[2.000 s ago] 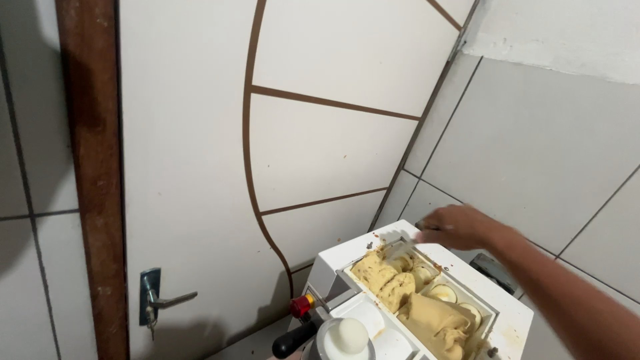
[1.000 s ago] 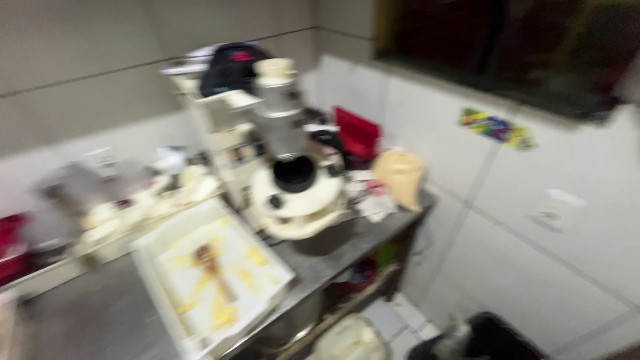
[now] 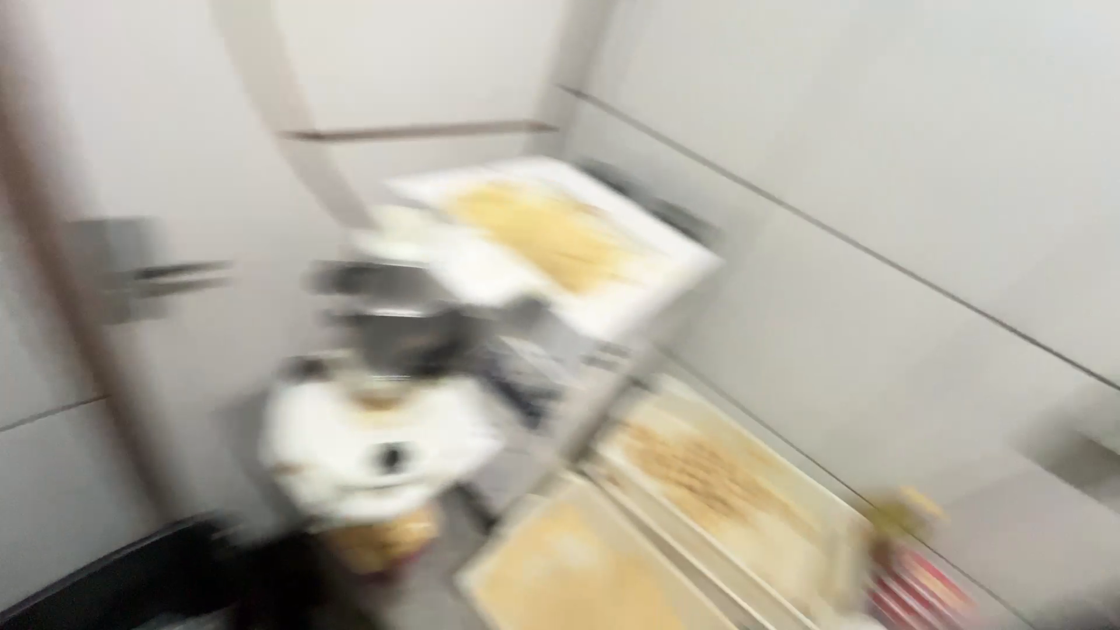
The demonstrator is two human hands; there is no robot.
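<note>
Neither of my hands shows in the head view, which is strongly blurred. A white machine (image 3: 376,437) with a rounded body and a dark and metallic upper part stands left of centre. Behind it, a white open container (image 3: 647,236) holds a yellow mass (image 3: 547,232). At the lower right, a pale tray (image 3: 744,612) and a second pale tray (image 3: 840,516) lie side by side, each with light brown or yellowish contents that blur hides.
A white door with brown lines and a metal handle (image 3: 184,273) is at the left. Tiled wall (image 3: 875,157) closes off the right side. A black bin or tub (image 3: 114,569) sits at the lower left. A red-striped package (image 3: 919,586) lies beside the trays.
The view has swung widely, from door to worktop and back towards the door. The hand that was at the yellow mass two seconds ago is out of view.
</note>
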